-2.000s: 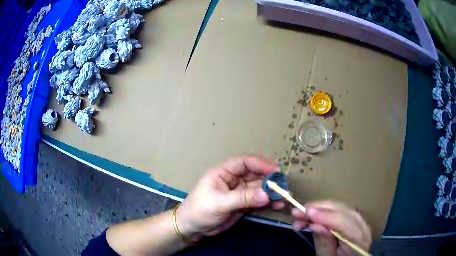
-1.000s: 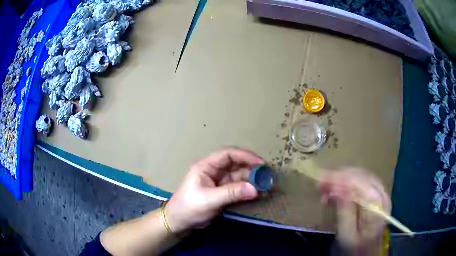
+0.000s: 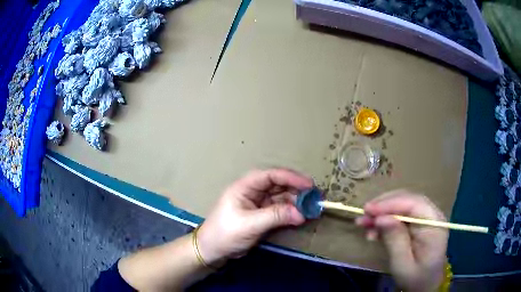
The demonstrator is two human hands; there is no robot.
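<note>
My left hand (image 3: 251, 219) holds a dark blue-grey round cup (image 3: 309, 203) between thumb and fingers, its opening turned to the right. My right hand (image 3: 408, 228) holds a pale thin wooden stick (image 3: 457, 225) nearly level; its light tip is at the cup's opening. How far the tip reaches inside is hard to tell. A clear round dish (image 3: 358, 159) stands beyond the hands on the cardboard, with a small orange pot (image 3: 367, 121) just behind it. Dark wet spots surround both.
Pale sculpted pieces (image 3: 98, 54) lie heaped at the upper left, beside a blue tray (image 3: 35, 137) of small pieces. A pale lilac tub (image 3: 394, 37) of dark cups stands at the back right. Rows of pale assemblies (image 3: 507, 165) stand at the far right. Brown cardboard (image 3: 188, 131) covers the green bench.
Since one second ago, my right hand has brought the stick back from near the dish to the cup. The stick lies flatter than two seconds ago. My left hand still holds the cup.
</note>
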